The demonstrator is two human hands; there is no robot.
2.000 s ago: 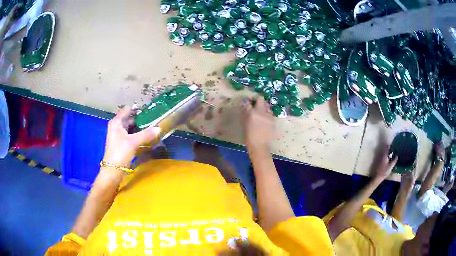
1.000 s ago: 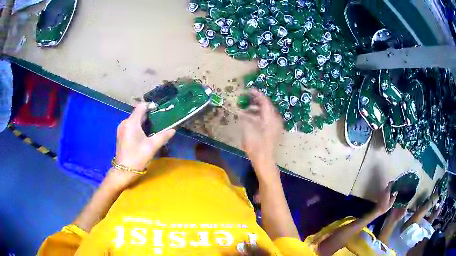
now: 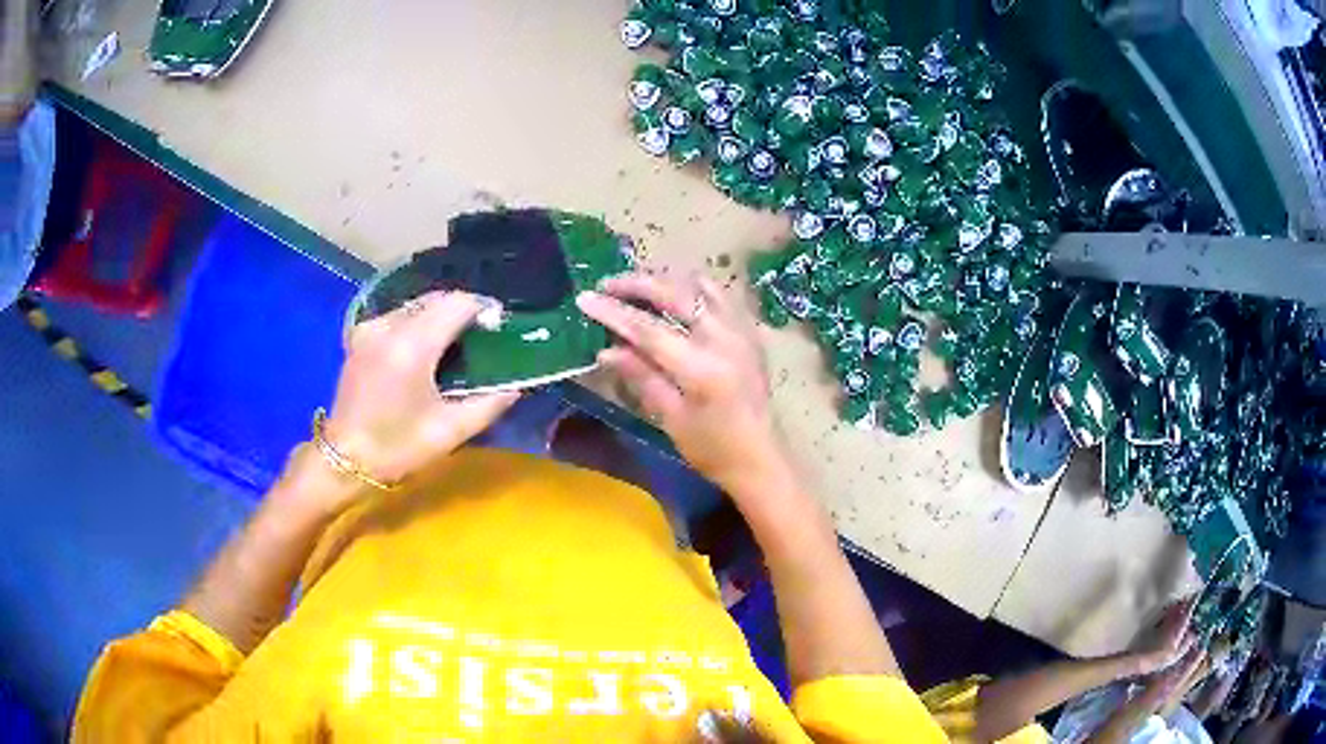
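A green slipper (image 3: pixel 531 349) with a white rim and a dark opening is held at the table's front edge. My left hand (image 3: pixel 415 371) grips its left end, thumb on the upper. My right hand (image 3: pixel 691 364) is at its right end, with fingertips on or very near the upper; whether they hold a patch cannot be told. A large loose pile of small green patches (image 3: pixel 858 175) with white-and-dark round marks lies beyond and right of my right hand.
Another slipper (image 3: pixel 208 37) lies at the far left on the cardboard (image 3: pixel 480 87). More slippers (image 3: pixel 1079 378) are stacked by a grey bar (image 3: pixel 1192 266) at right. Another person's arm (image 3: pixel 1069 690) reaches in below them. A blue bin (image 3: pixel 269 349) stands below the table.
My right hand has moved left from beside the patch pile to the slipper, now without the green piece visible. The slipper has turned flatter. The whole view has shifted.
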